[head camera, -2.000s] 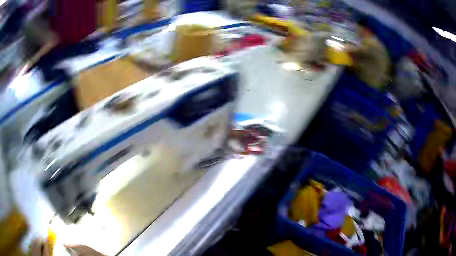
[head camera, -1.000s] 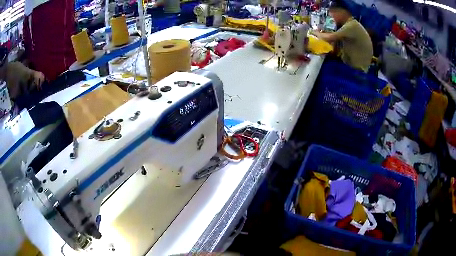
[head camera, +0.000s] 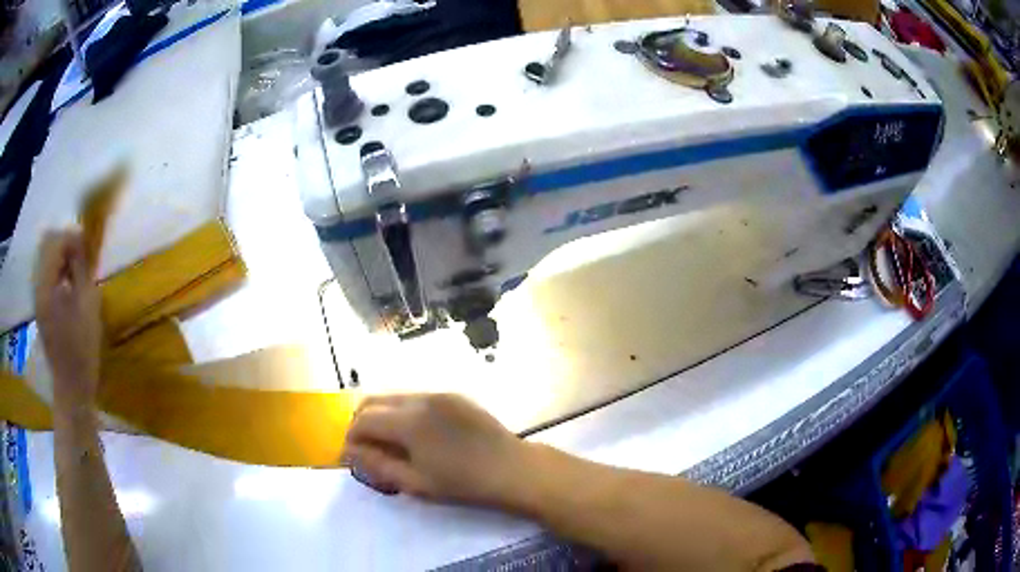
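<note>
A mustard band piece (head camera: 246, 422) lies curved on the white table, left of the sewing machine (head camera: 626, 145). My right hand (head camera: 431, 447) grips its right end, just in front of the needle area. A pale backing strip (head camera: 268, 374) shows behind the band. My left hand (head camera: 69, 296) is raised at the far left, slightly blurred, with a small mustard end (head camera: 103, 207) held up at its fingertips. More mustard fabric (head camera: 145, 346) lies beside and below that hand. How its pieces join is unclear.
A stack of mustard pieces (head camera: 179, 279) sits behind the band. Orange-red handled scissors (head camera: 904, 274) and a silver metal tool (head camera: 830, 282) lie at the bed's right end. A blue crate of scraps (head camera: 995, 447) stands below the table at right. Dark fabric (head camera: 436, 34) lies behind the machine.
The view has swung left and down onto the machine's needle end. Both hands and the mustard band have come into view; one second ago no hand of mine was clearly visible.
</note>
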